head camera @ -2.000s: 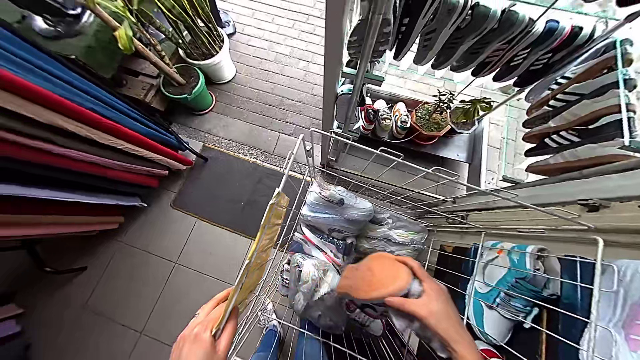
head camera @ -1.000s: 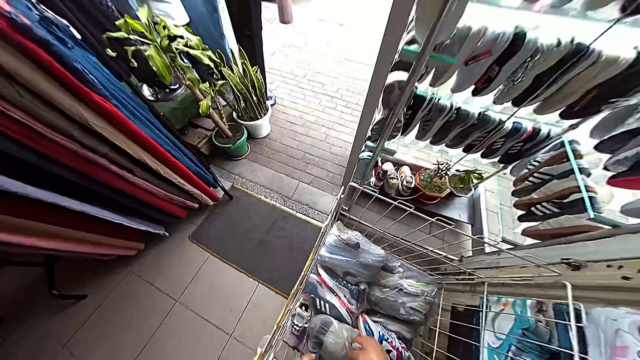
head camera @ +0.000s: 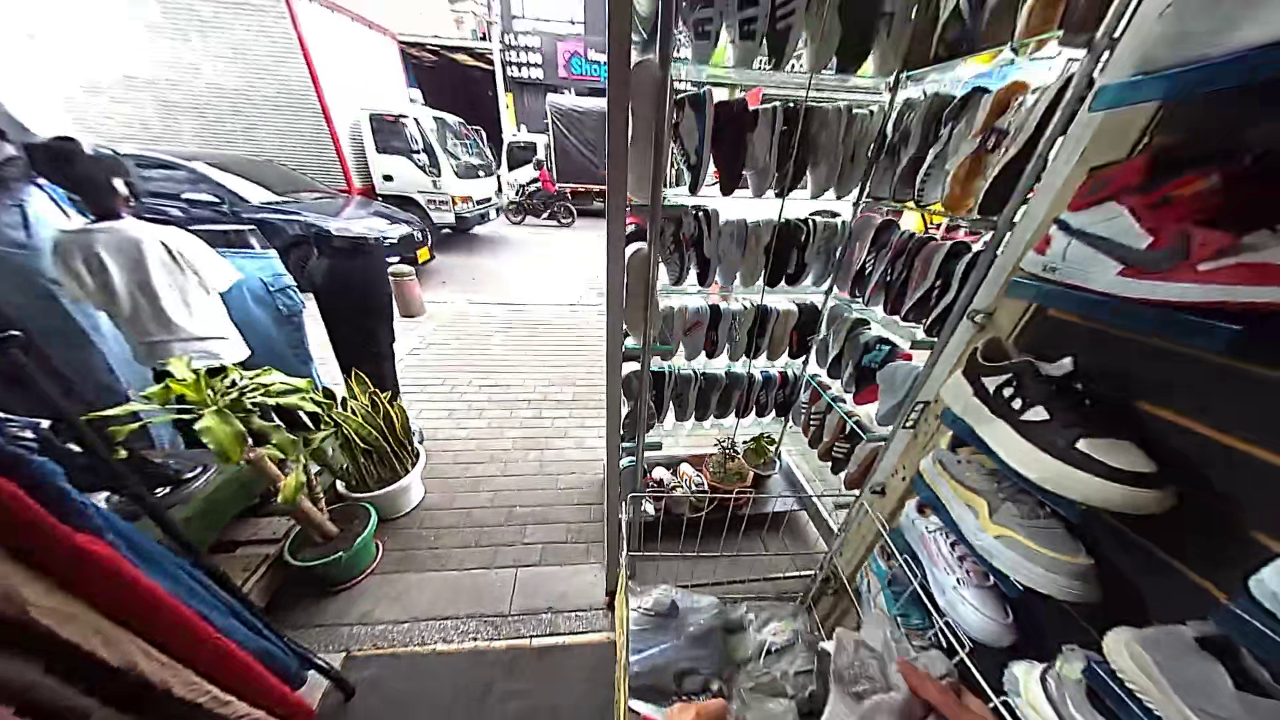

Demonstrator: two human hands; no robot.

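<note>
At the bottom edge of the head view, a wire basket (head camera: 740, 497) holds several shoes wrapped in clear plastic (head camera: 680, 635). My right hand (head camera: 940, 692) is at the basket's right side, its fingers against a grey plastic-wrapped shoe (head camera: 868, 665), which it seems to grip. Only a small part of my left hand (head camera: 698, 710) shows at the bottom edge, below the wrapped shoes; its grip is hidden.
Shoes on blue shelves (head camera: 1060, 430) stand close on the right, beyond a metal post. Hanging rows of shoes (head camera: 740, 240) fill the display ahead. To the left are potted plants (head camera: 335, 550), hanging trousers (head camera: 150, 580) and a dark mat (head camera: 480, 680). Vehicles stand in the street.
The view has swung up toward the street. Two seconds ago my right hand held a brown-soled shoe above the basket and my left hand was on a flat yellowish edge; both hands are now low in view.
</note>
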